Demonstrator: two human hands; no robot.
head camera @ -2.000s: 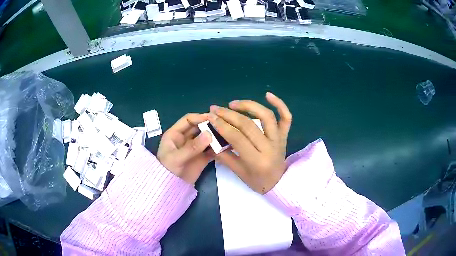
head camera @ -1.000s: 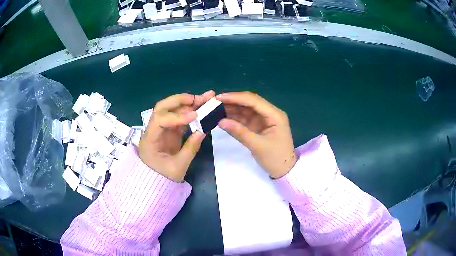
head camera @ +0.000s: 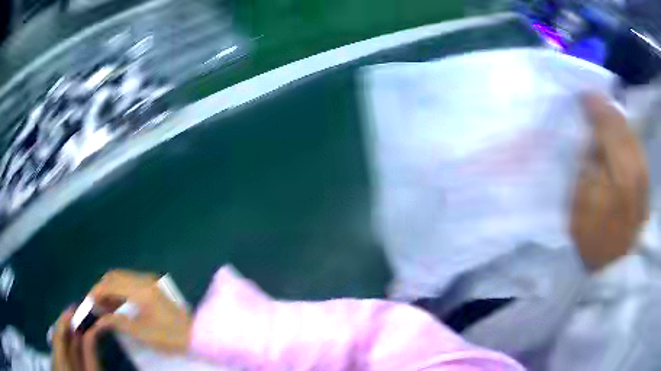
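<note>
The view is blurred. A small white-and-black part (head camera: 85, 314) is between my two hands at the lower left. My right hand (head camera: 141, 308), with its pink striped sleeve, is closed on the part from the right. My left hand (head camera: 65, 344) shows only as a few fingers at the part's left side, cut off by the bottom edge. A white edge (head camera: 172, 290) shows just behind my right hand; I cannot tell what it is.
At right, another person's hand (head camera: 609, 188) holds a large white sheet (head camera: 471, 167) over the dark green bench (head camera: 283, 196). A blurred heap of white-and-black parts (head camera: 87, 123) lies beyond the pale rail (head camera: 239, 90). White pieces show at the left edge.
The view has swung right, so my hands now appear at the lower left. The other person's hand and white sheet have come into view. My hands still hold the part.
</note>
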